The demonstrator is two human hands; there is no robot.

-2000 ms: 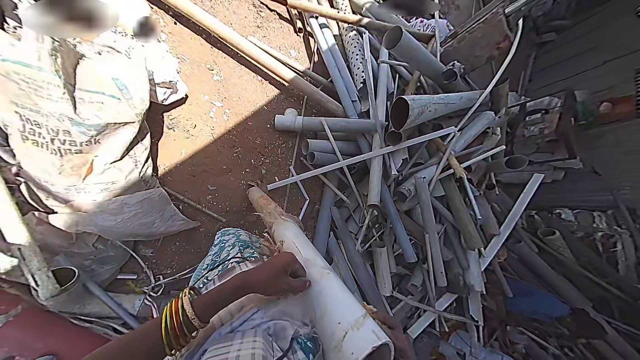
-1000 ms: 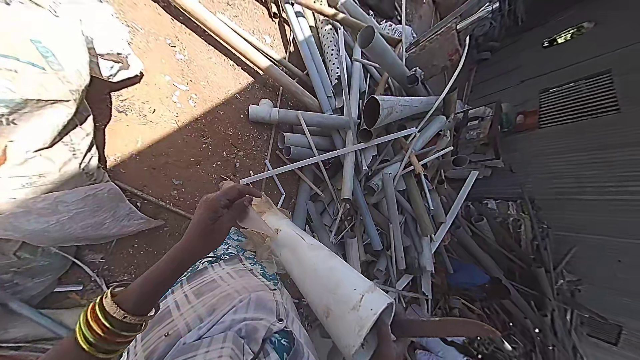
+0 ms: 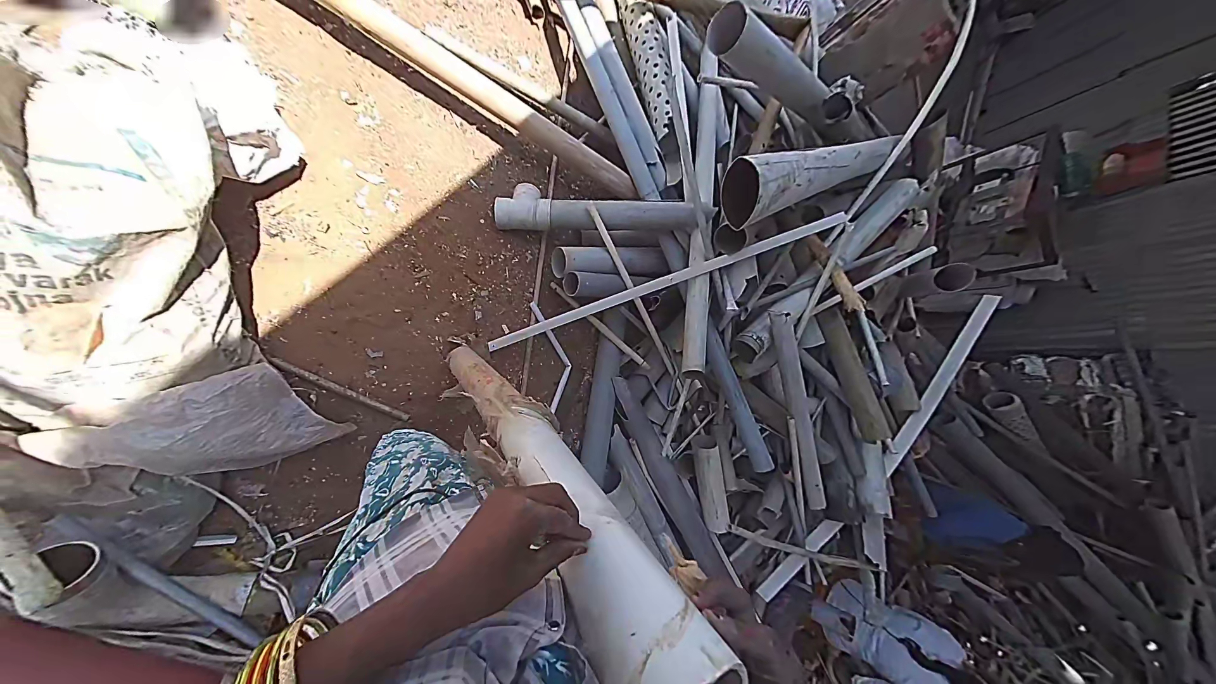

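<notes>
A white plastic pipe point(image 3: 608, 551) lies slanting across the lap, wide end toward me, with a narrower brown-stained end and torn wrapping at its far part. My left hand point(image 3: 532, 534), with bangles point(image 3: 285, 651) at the wrist, rests on the pipe's upper left side, its fingertips pinched together. A small pale spot shows between the fingers; whether it is a held scrap is unclear. My right hand point(image 3: 746, 622) is dark and blurred beside the pipe's near right side, its fingers mostly hidden. Plaid and teal-patterned cloth point(image 3: 408, 532) covers the lap.
A tangled heap of grey pipes point(image 3: 703, 313) and thin strips fills the centre and right. White woven sacks point(image 3: 123, 190) stand at left, above another open pipe point(image 3: 71, 570). Long tan poles point(image 3: 494, 100) lie on the dirt ground point(image 3: 408, 285). A corrugated wall point(image 3: 1140, 247) borders the right.
My left hand has moved from the pipe's narrow far end back toward its middle. The brown curved piece near my right hand one second ago no longer shows.
</notes>
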